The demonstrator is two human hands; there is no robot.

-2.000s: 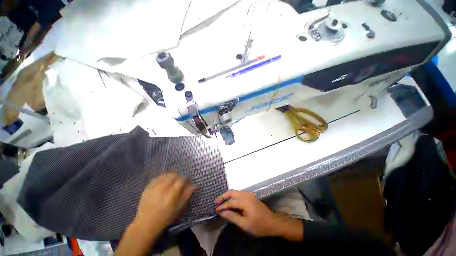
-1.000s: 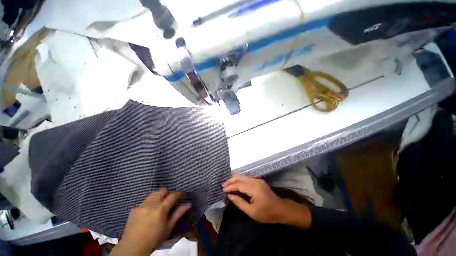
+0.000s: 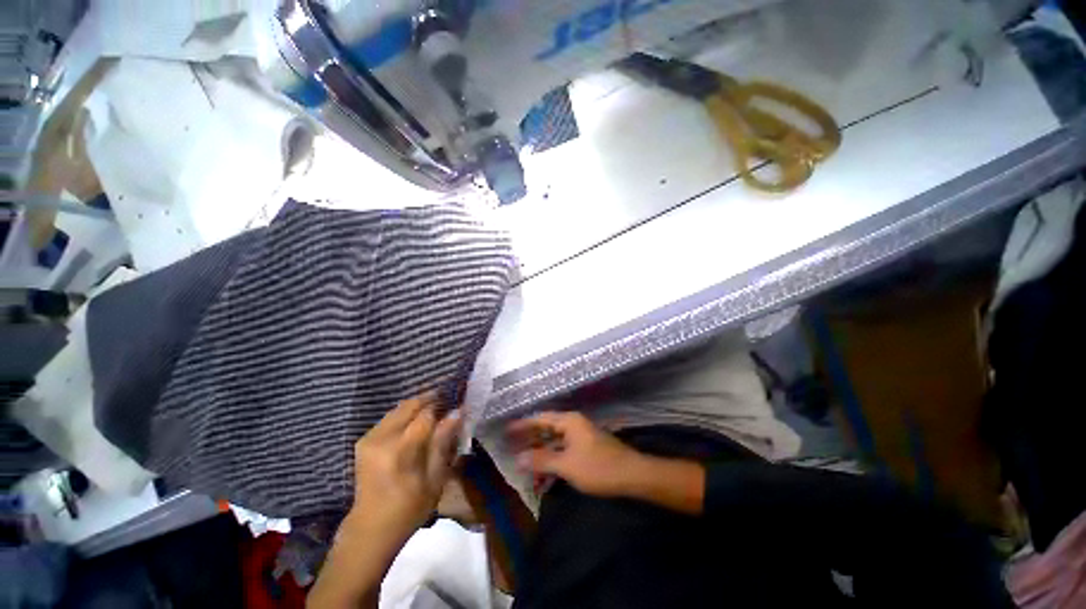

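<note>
The checked garment piece (image 3: 322,345) lies limp on the table, its upper right corner at the bright needle area of the sewing machine (image 3: 441,60). A narrow white strip (image 3: 479,378) shows along its right edge. My left hand (image 3: 405,458) pinches the cloth's lower right edge, fingertips beside the strip. My right hand (image 3: 578,454) is just right of it, over the table's front edge, off the cloth, with fingers apart and slightly curled. The needle and the exact contact under the foot are lost in glare.
Gold-handled scissors (image 3: 774,133) lie under the machine arm. A grey strip with fine marks (image 3: 715,303) runs along the table's front edge. White sheets (image 3: 179,155) lie left of the machine. Dark clothing covers the lap below.
The view has come closer and the machine sits higher in it. My right hand has let go of the cloth edge. My left hand has moved from the cloth's surface to that edge.
</note>
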